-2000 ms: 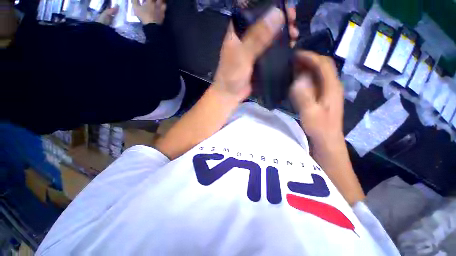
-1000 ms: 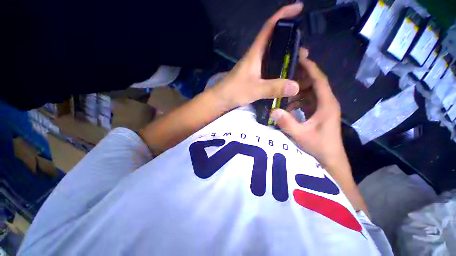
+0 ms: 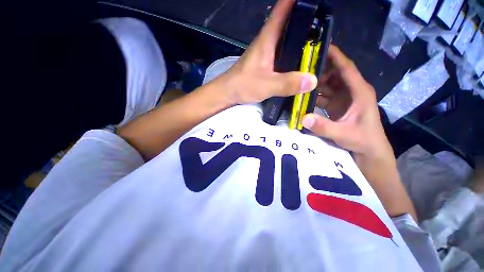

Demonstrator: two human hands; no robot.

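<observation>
A black power bank case stands on its long side between my hands at the upper middle, close to my shirt. Its parts are apart along one side, and yellow edges show between the black walls, with small dark and metal parts near the far end. My left hand grips the case from the left, with the thumb across the yellow edge. My right hand holds it from the right, with the thumb at the near end. Some right fingers are hidden behind the case.
Open units with white cells lie on bubble bags at the upper right. An empty-looking bubble bag lies on the black bench. Another person's dark clothing fills the left. Pale plastic bags sit at the lower right.
The blurred case has become clear, and its yellow inside shows wider than a second ago. The view has shifted, so the row of units sits higher and further right.
</observation>
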